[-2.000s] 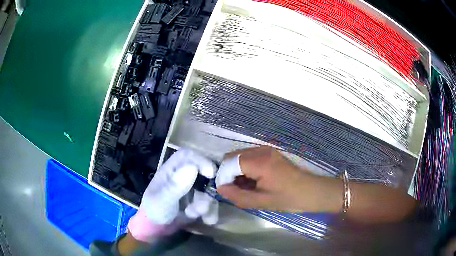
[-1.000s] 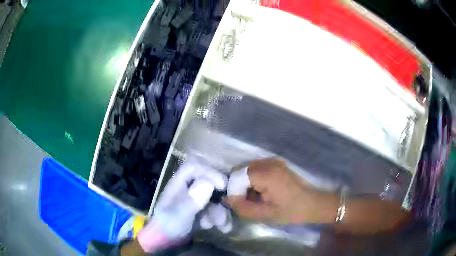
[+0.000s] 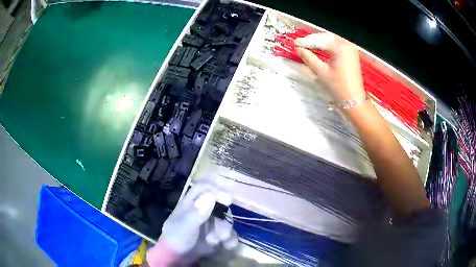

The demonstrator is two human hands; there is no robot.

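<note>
My left hand [image 3: 195, 221], in a white glove with a pink cuff, holds a small black connector housing [image 3: 221, 210] at the near edge of the white sorting tray [image 3: 201, 156]. Pale and dark wires trail right from the housing. My right hand [image 3: 334, 60], bare with white coverings on its fingertips, reaches to the far compartment. Its thumb and finger are together at the left end of the red wires [image 3: 389, 88]. I cannot tell whether a wire is between them.
Housings [image 3: 177, 109] fill the left compartment. White wires [image 3: 250, 88], black wires [image 3: 292, 164] and blue wires [image 3: 266, 232] lie in rows. A blue bin [image 3: 73, 229] is at lower left. A green mat [image 3: 68, 99] lies left. Finished harnesses [image 3: 443, 172] lie right.
My right hand has moved from beside the left hand up to the red wires. My left hand still holds the housing. The view has shifted, and the blue wires show more.
</note>
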